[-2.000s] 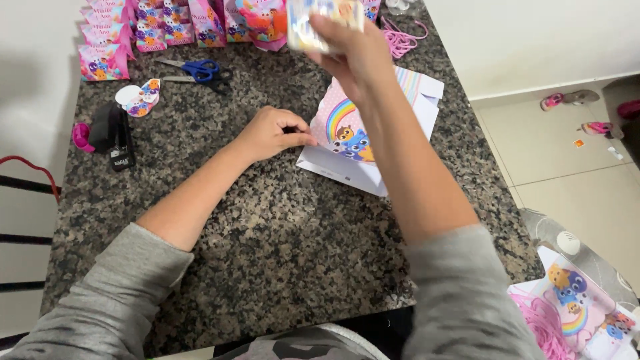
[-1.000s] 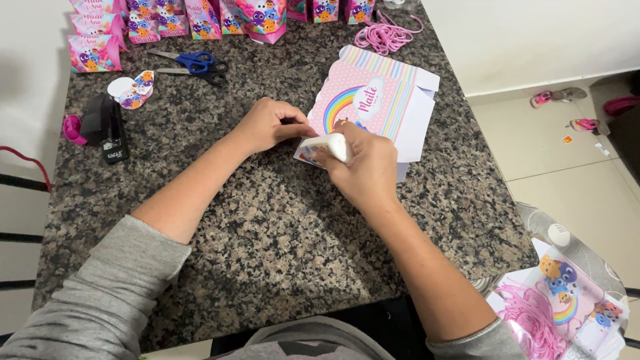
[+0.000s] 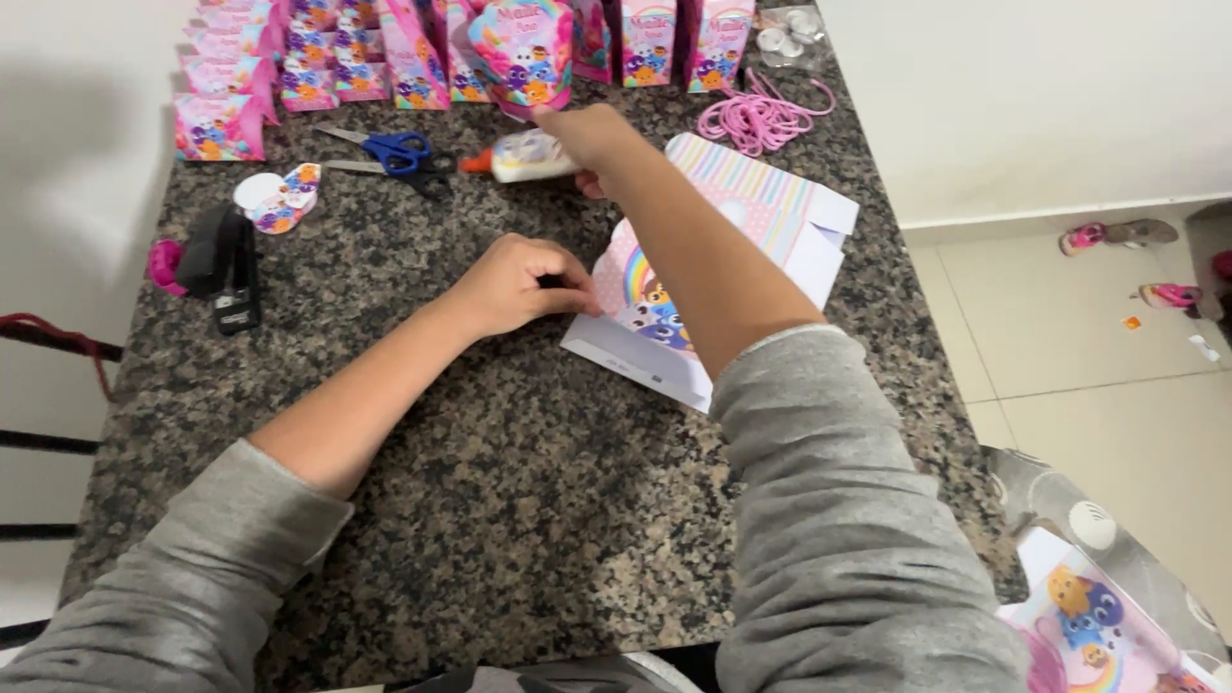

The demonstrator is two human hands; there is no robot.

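Note:
A printed paper cut-out (image 3: pixel 741 212) with a rainbow and cartoon animals lies on the granite tabletop, its white flap folded up at the near edge. My left hand (image 3: pixel 525 287) pinches the left corner of that flap between thumb and fingers. Beyond the paper, my right hand (image 3: pixel 597 144) holds a white glue bottle (image 3: pixel 532 157) on its side, low over the table, with its orange tip pointing left. My right forearm hides part of the paper.
Blue-handled scissors (image 3: pixel 397 152), round stickers (image 3: pixel 279 199), a black stapler (image 3: pixel 231 269) and a pink tape roll (image 3: pixel 167 268) lie left. Pink cord (image 3: pixel 760 117) is at the back right. Small pink party boxes (image 3: pixel 419 58) line the far side. More printed paper (image 3: pixel 1088 606) lies lower right.
My right hand has moved with the glue bottle from the paper's near flap to the far side, beside the scissors. My left hand stays at the paper's left corner.

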